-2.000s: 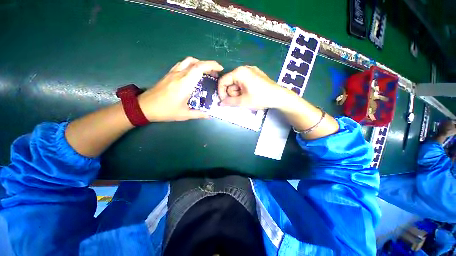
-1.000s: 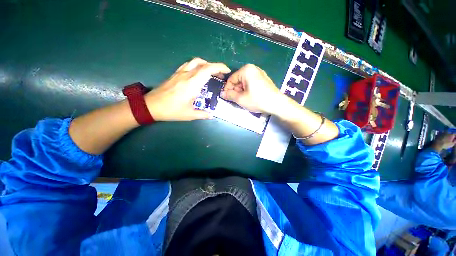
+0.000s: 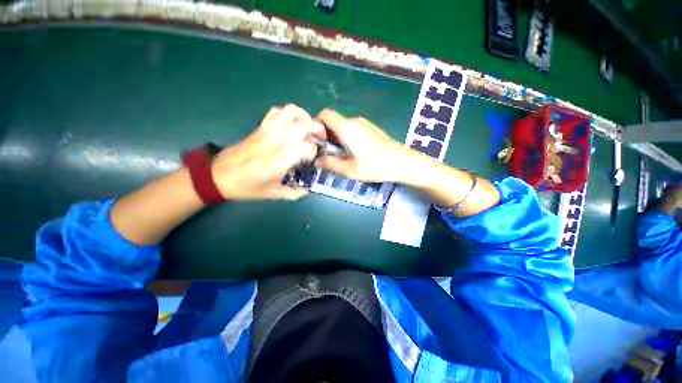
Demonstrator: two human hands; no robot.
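Note:
A silver-white phone frame (image 3: 351, 188) lies tilted on the green bench, its dark mainboard end mostly under my fingers. My left hand (image 3: 273, 155) grips that dark end from the left. My right hand (image 3: 366, 153) is over the frame, its fingertips together at the mainboard end and close to my left fingertips. Whether the right fingers hold a small part is hidden. A release liner strip (image 3: 409, 217) with black die-cut stickers at its upper part lies just right of the frame, partly under my right wrist.
A red bin (image 3: 532, 149) with tan parts stands to the right, a second liner strip (image 3: 573, 217) below it. A worn ledge (image 3: 359, 49) runs behind, with dark frames (image 3: 502, 28) on the green belt beyond. Another person's blue sleeve (image 3: 658, 254) is at far right.
The view has shifted slightly. My fingertips have closed in over the mainboard end, hiding more of it. Dark bands now show along the frame's lower part, which looked plain white before.

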